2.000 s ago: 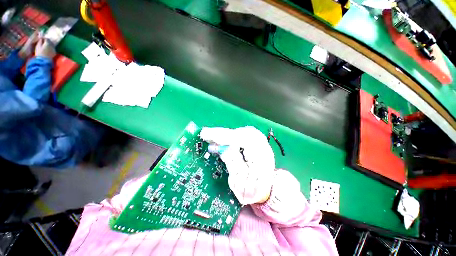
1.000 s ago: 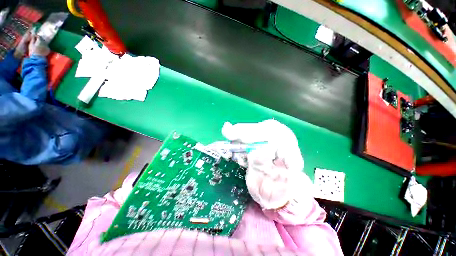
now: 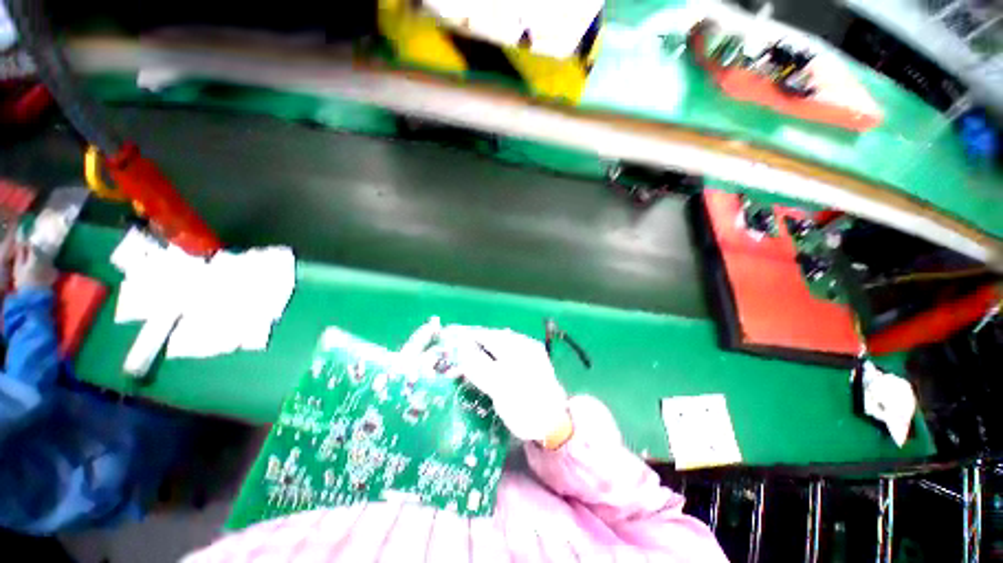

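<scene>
A large green circuit board point(image 3: 363, 434) is tilted close in front of my body, its side with small white marks towards me. My right hand point(image 3: 495, 374), in a white glove, is over the board's upper right part. Its fingertips are bent down at the top edge and blurred, so I cannot tell whether they hold anything. My left hand is not in view; the board's lower left part runs down to my pink striped clothing. Side cutters point(image 3: 568, 343) lie on the green mat beyond my right hand. A white card with small dots point(image 3: 701, 430) lies near the bench's front edge.
White cloths point(image 3: 226, 302) lie on the left. A red-orange pad point(image 3: 781, 280) with small boards is at the right, with a crumpled cloth point(image 3: 886, 403) beside it. A raised shelf point(image 3: 473, 105) crosses above the dark conveyor. A person's blue sleeve point(image 3: 31, 330) is at far left.
The view has tilted up, showing more of the raised shelf. The pale blue thin tool seen at my right hand earlier no longer shows. The side cutters show again beyond the hand.
</scene>
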